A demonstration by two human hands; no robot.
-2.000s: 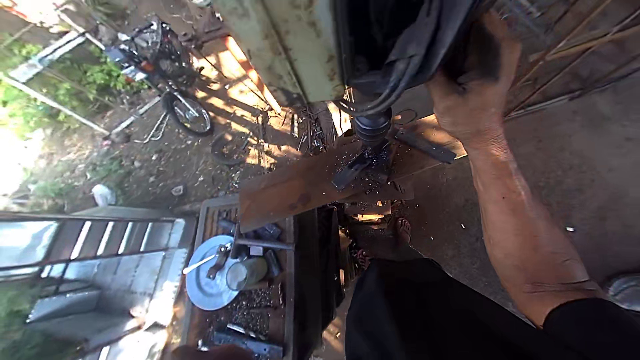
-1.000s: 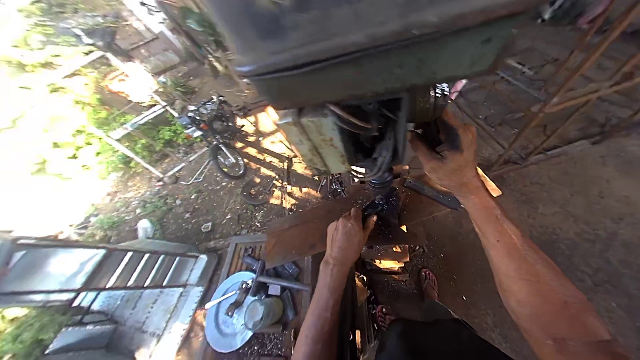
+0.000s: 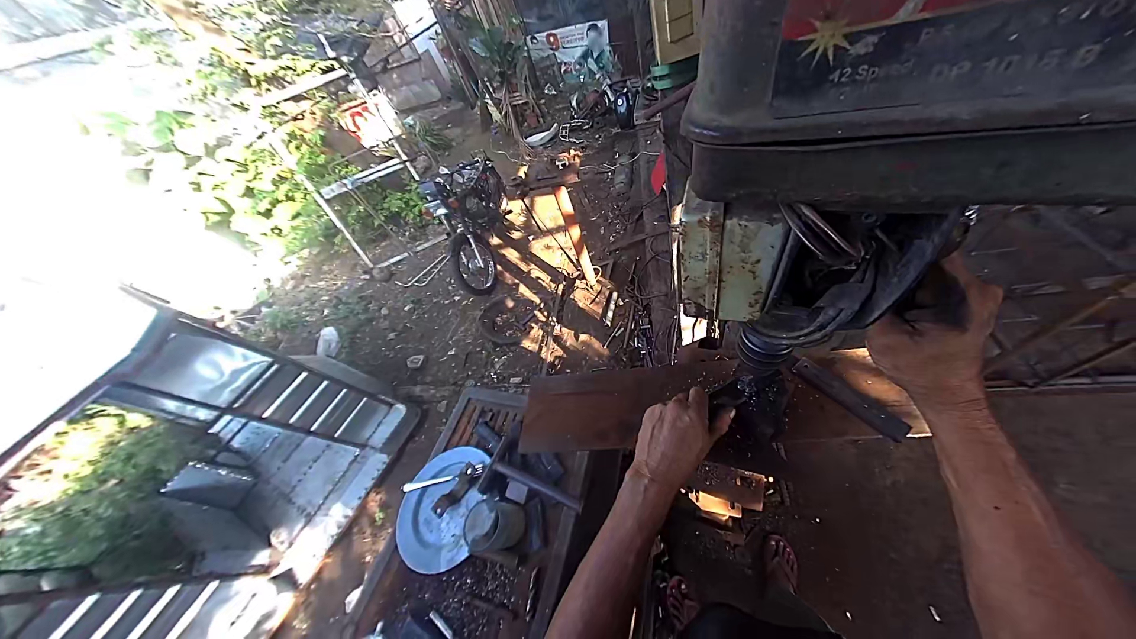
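A large drill press [image 3: 825, 169] with a worn head cover hangs over a brown board [image 3: 586, 408]. My left hand [image 3: 674, 435] grips a dark metal piece [image 3: 729, 399] on the board, right beside the spindle [image 3: 763, 351]. The drill's tip is hard to make out. My right hand [image 3: 932, 337] is closed around a dark handle or knob at the machine's right side, partly hidden by the housing and loose cables. A dark flat bar [image 3: 852, 399] lies on the board, to the right of the spindle. Small metal chips are scattered around the work.
At the lower left stands a slatted table [image 3: 479, 404] with a blue plate [image 3: 422, 532], a fork, a cup [image 3: 493, 524] and a T-shaped metal handle [image 3: 532, 484]. A metal frame [image 3: 293, 399] is farther left. My sandalled feet [image 3: 781, 559] are below. A motorcycle [image 3: 470, 222] stands beyond.
My left hand has come to the dark piece beside the spindle; two seconds ago it was not there. My right hand stays at the machine's right side. The view has tilted up.
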